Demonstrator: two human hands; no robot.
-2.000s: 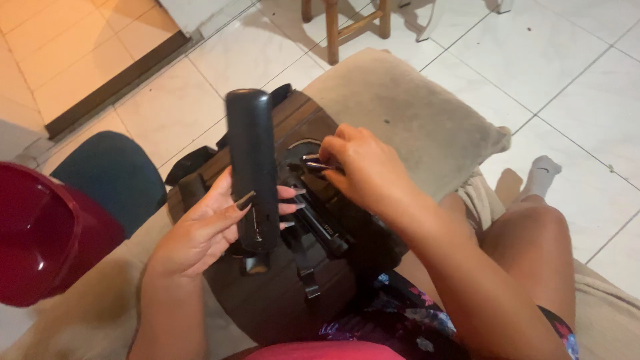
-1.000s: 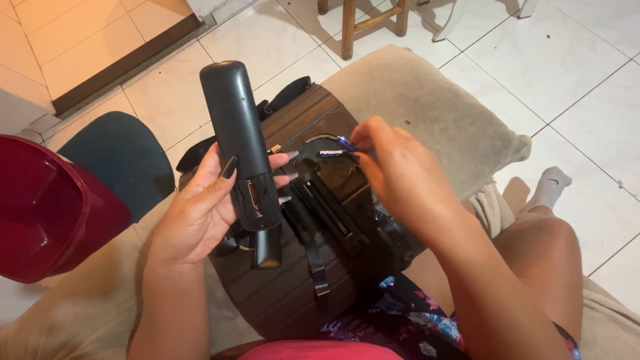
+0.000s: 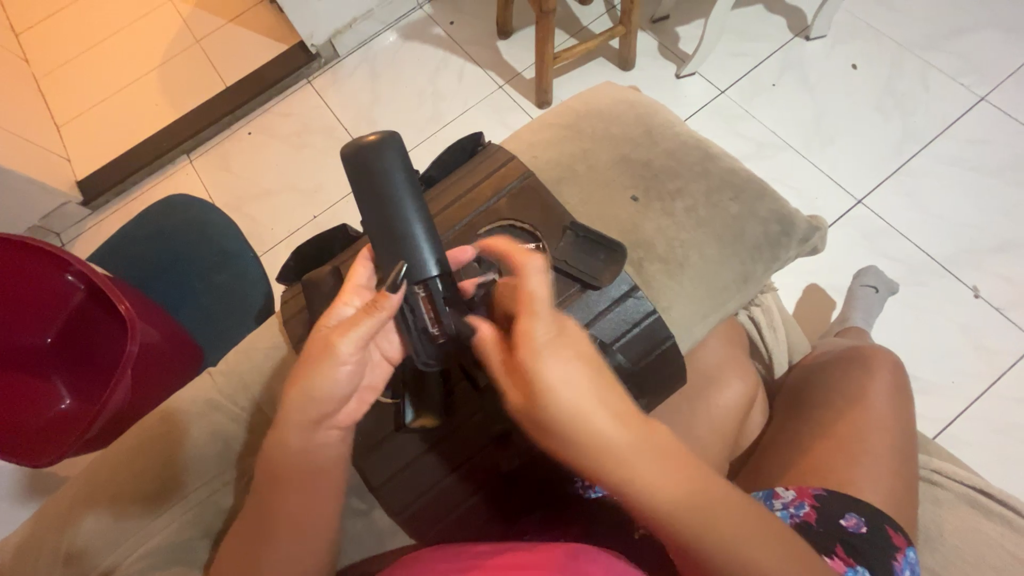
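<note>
My left hand (image 3: 360, 344) is closed around a black plastic handheld device (image 3: 396, 212), whose rounded end points up and away. A recess, seemingly a battery compartment (image 3: 432, 312), shows near its lower end. My right hand (image 3: 528, 328), blurred, has its fingertips beside that recess; whether it holds anything cannot be seen. Beneath both hands lies a dark brown slatted wooden board (image 3: 472, 192) on my lap. A black curved plastic piece, perhaps a cover (image 3: 590, 254), rests on the board to the right. Other black parts are partly hidden under the hands.
A beige cushion (image 3: 656, 184) lies beyond the board. On the left are a dark red plastic bucket (image 3: 120, 320) and a dark blue-green rounded seat (image 3: 192, 272). A wooden stool (image 3: 546, 48) and white furniture legs (image 3: 708, 36) stand on the tiled floor.
My right hand has moved left to the device's lower end. A second ago it held what looks like batteries to the right of the device. My left hand keeps its hold on the device.
</note>
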